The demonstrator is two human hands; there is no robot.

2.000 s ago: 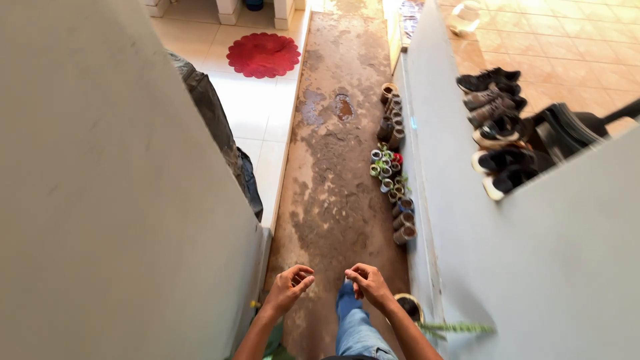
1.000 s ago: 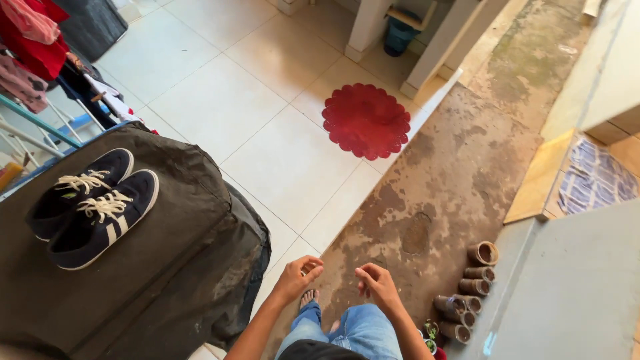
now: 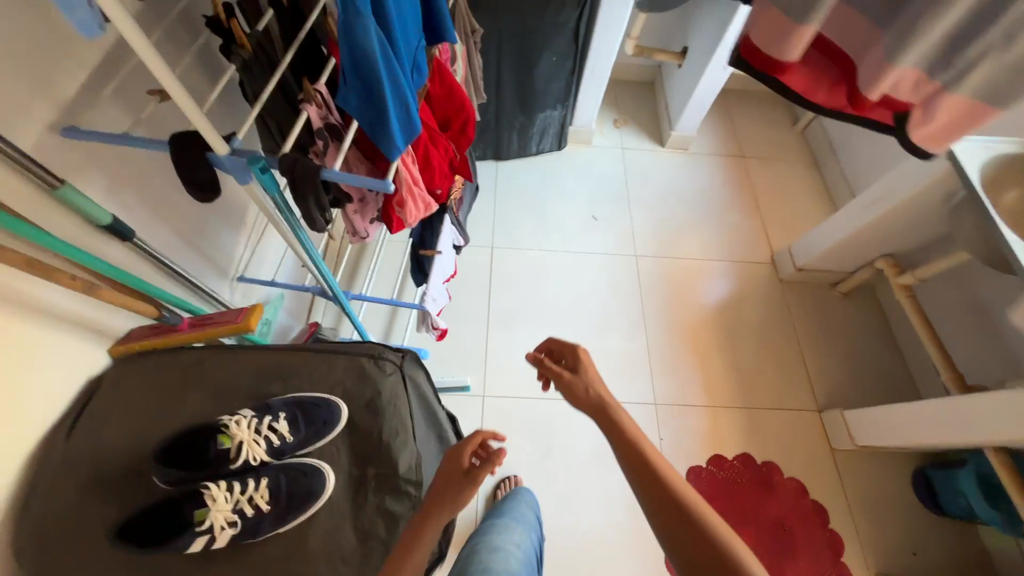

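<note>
My left hand [image 3: 468, 472] hangs near the right edge of a dark fabric cover [image 3: 376, 448], fingers loosely curled and holding nothing. My right hand [image 3: 570, 374] is farther forward over the white tiled floor, also empty with bent fingers. On the cover lies a pair of dark sneakers with white laces [image 3: 264, 436]. Ahead and to the left, a drying rack [image 3: 308, 264] bears a blue garment [image 3: 384, 72], a red garment [image 3: 448, 128] and dark socks [image 3: 194, 166].
A broom head [image 3: 188, 330] and several poles lean at the left wall. A red scalloped mat [image 3: 756, 520] lies at lower right. Along the right are low white partitions [image 3: 920, 420], pipes [image 3: 920, 320], a sink [image 3: 1004, 188] and a blue-green container [image 3: 972, 488]. Clothing [image 3: 864, 80] hangs at upper right.
The view has swung left, from the stained passage to the tiled room. My right hand has moved forward of my left. Both hands stay empty.
</note>
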